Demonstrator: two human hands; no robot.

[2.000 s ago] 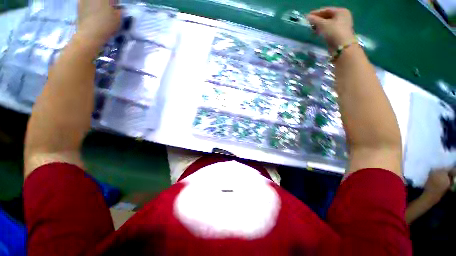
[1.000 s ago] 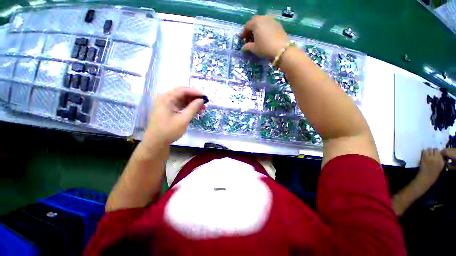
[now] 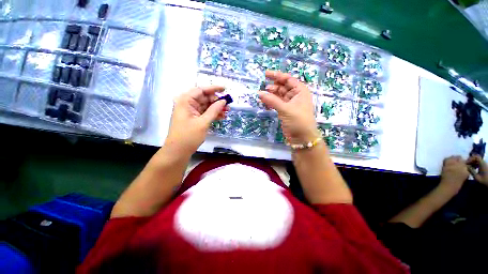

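Observation:
My left hand (image 3: 193, 115) holds a small black housing (image 3: 225, 99) between thumb and fingertips, above the front left part of the right tray. My right hand (image 3: 289, 101) is to its right above the same tray, with a small dark and silvery piece (image 3: 263, 86) at its fingertips, probably a circuit board; it is blurred. The two hands are apart. The right compartment tray (image 3: 386, 80) holds many green-silver pieces in its cells. The left compartment tray (image 3: 119, 80) has black housings (image 3: 73, 75) grouped in one column of cells, and two single ones near the top.
The green conveyor belt (image 3: 409, 48) runs beyond the trays with small units (image 3: 326, 8) spaced on it. At the right, another person's hands (image 3: 455, 170) work beside a heap of black parts (image 3: 467, 118) on a white board (image 3: 433, 123). Blue bins or bags (image 3: 69, 217) are below left.
My right hand has moved from the tray's upper cells down towards my left hand. My left hand has stayed nearly in place, still holding the black housing.

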